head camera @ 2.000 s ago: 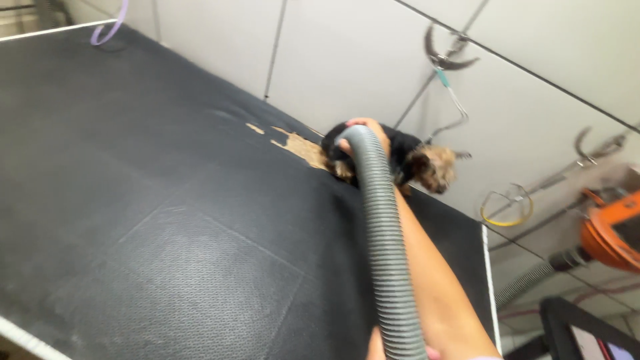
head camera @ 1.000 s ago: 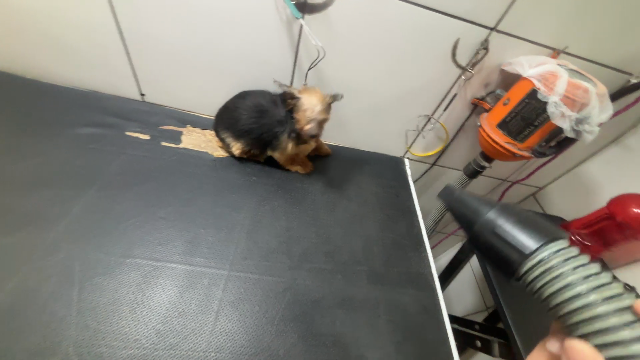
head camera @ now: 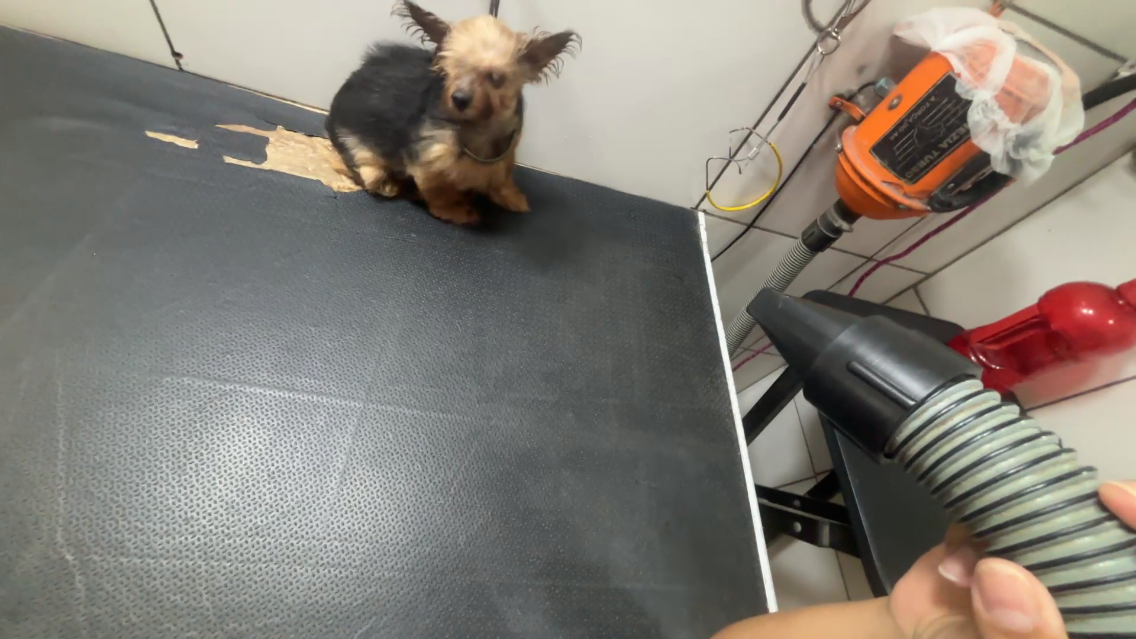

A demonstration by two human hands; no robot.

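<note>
A small black-and-tan dog (head camera: 426, 124) sits upright on the black textured grooming table (head camera: 382, 390), near the wall, with its face toward me. At the lower right is a ribbed grey-green dryer hose (head camera: 1021, 497) with a black tapered nozzle (head camera: 874, 364) pointing up and left. My left hand (head camera: 976, 590) holds the hose from below, fingertips against its ribs. Of my right hand (head camera: 1120, 503) only a fingertip on the hose shows at the right edge; the rest is out of view. Neither hand touches the dog.
An orange dryer unit (head camera: 914, 133) with white mesh over its end hangs on the tiled wall, a second hose (head camera: 781, 266) below it. A yellow loop (head camera: 750, 200) hangs nearby. Right of the table's white edge (head camera: 737, 426) are a red glossy object (head camera: 1056, 328) and a black stand (head camera: 896, 497).
My hand has left the dog, and the hose has moved from beside it to the lower right. The dog has raised its head and turned its face toward me. The view has shifted.
</note>
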